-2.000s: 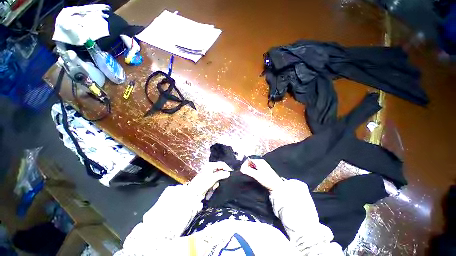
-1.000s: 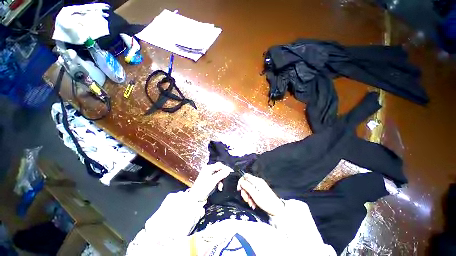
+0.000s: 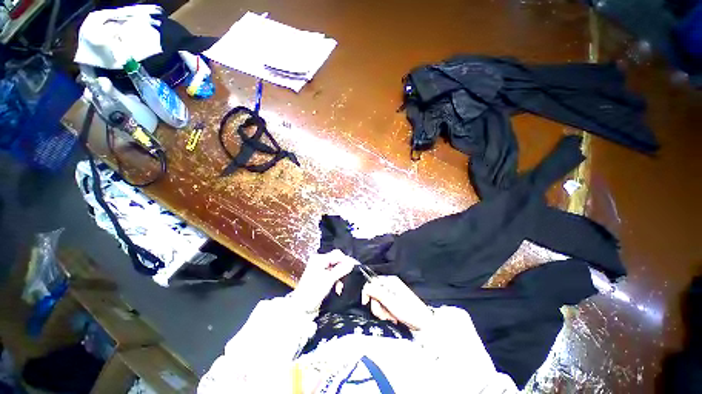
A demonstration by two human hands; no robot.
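A black garment (image 3: 462,238) lies over the table's front edge, its long narrow parts spread to the right. My left hand (image 3: 329,275) pinches the gathered edge of the garment near its left end. My right hand (image 3: 394,298) is just to the right and a little lower, fingers curled around a thin, pale, metallic tool (image 3: 367,271), likely thread snips. Its tip points at my left fingertips. The tool's handle is hidden in my palm.
A second black garment (image 3: 469,100) lies farther back on the brown table (image 3: 369,46). A black strap (image 3: 252,142), small yellow cutter (image 3: 194,138), paper sheets (image 3: 273,50), pen (image 3: 259,95), plastic bottle (image 3: 160,96) and corded tool (image 3: 123,108) lie left. Cardboard boxes (image 3: 115,308) stand below left.
My right hand has moved down and slightly right from the garment edge, and the thin tool now shows at its fingertips. My left hand stays at the edge. The view has shifted slightly.
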